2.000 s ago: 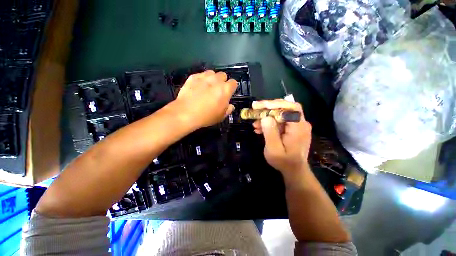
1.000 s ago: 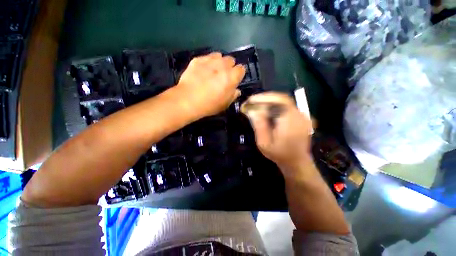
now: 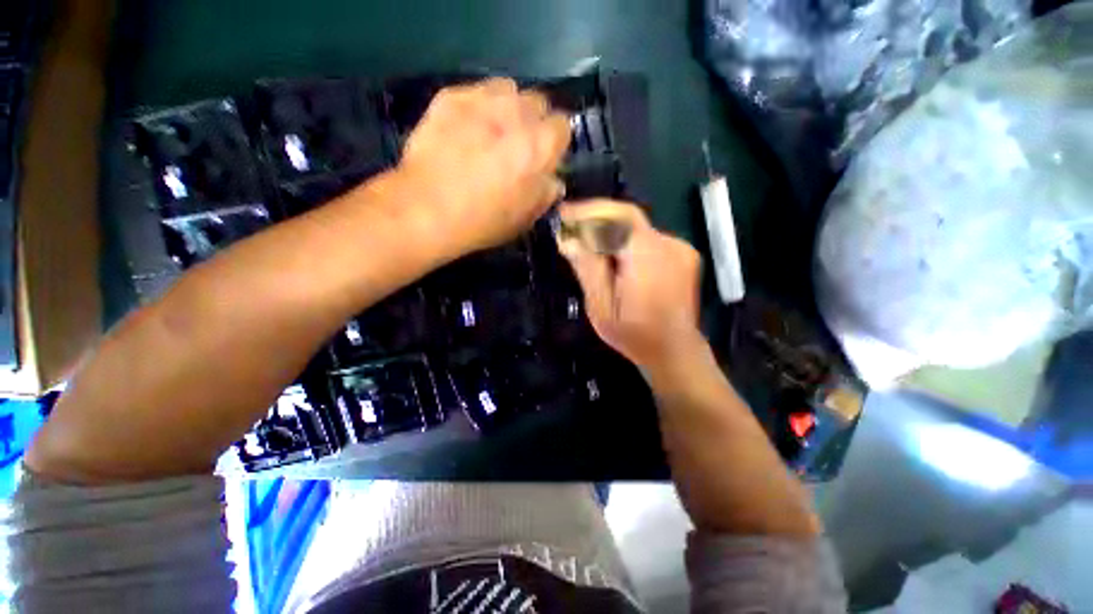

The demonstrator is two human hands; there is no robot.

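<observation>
Black plastic housings [image 3: 384, 401] lie in rows on a thin black carrier board [image 3: 633, 108], several with a small white spot. My left hand [image 3: 485, 162] is over the upper right housings, fingers bent down at one of them; whether it holds a small part is hidden. My right hand [image 3: 638, 276] is closed around a short tan hand tool [image 3: 597, 230], its end close beside my left fingertips. The tool's tip and the spot it meets are blurred and partly hidden.
A white stick tool [image 3: 722, 240] lies right of the housings. The dark electric screwdriver with a red button [image 3: 802, 425] is at lower right. Two plastic bags [image 3: 947, 246] [image 3: 839, 72] fill the right. A cardboard box edge [image 3: 60, 192] stands at left.
The view has shifted, and the green circuit boards have left the top edge. My right hand has tipped the tan tool from lying sideways to pointing more toward the housings. My left hand stays over them.
</observation>
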